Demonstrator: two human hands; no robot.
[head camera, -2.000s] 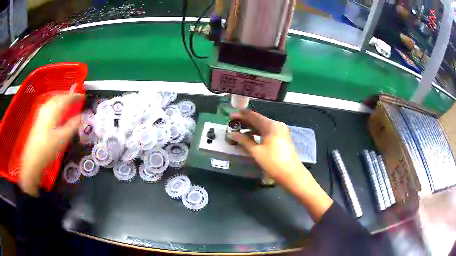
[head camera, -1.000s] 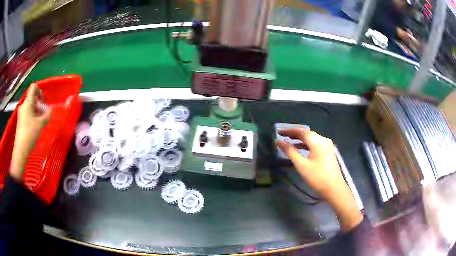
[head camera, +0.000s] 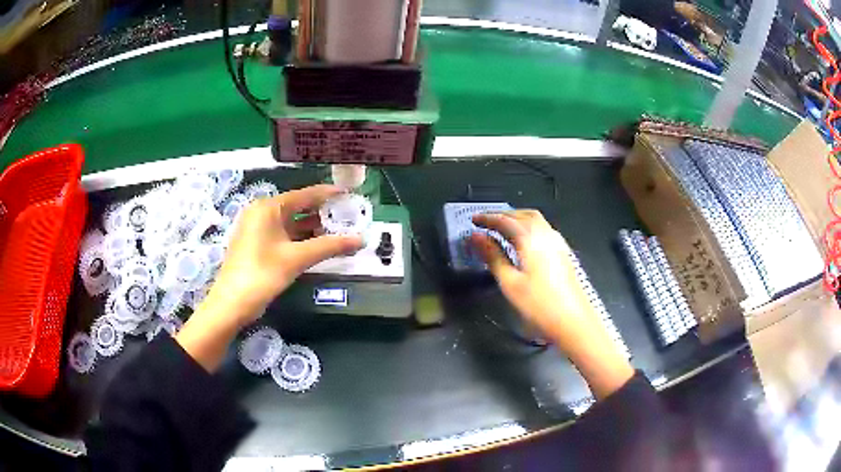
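Observation:
My left hand (head camera: 263, 253) grips a clear toothed wheel (head camera: 345, 214) between thumb and fingers, over the fixture and just below the pale press ram (head camera: 349, 175). The wheel and hand hide the fixture's centre post; whether the wheel touches it I cannot tell. The silver fixture plate (head camera: 361, 262) shows one dark bolt. My right hand (head camera: 539, 272) is over the grey ribbed box (head camera: 461, 238), fingers apart, with nothing visible in them; whether they touch it is unclear. A bearing stack (head camera: 601, 309) lies partly behind this hand.
Clear toothed wheels (head camera: 175, 249) are heaped left of the press, with two loose wheels (head camera: 295, 367) in front. A red basket (head camera: 37, 267) stands far left. Several bearing stacks (head camera: 657, 286) lie beside the bearing carton (head camera: 710, 267) at right. The green conveyor (head camera: 516, 97) runs behind.
My left hand has moved from the basket to the fixture with a clear wheel. My right hand went from the fixture to the grey box. The view has shifted right.

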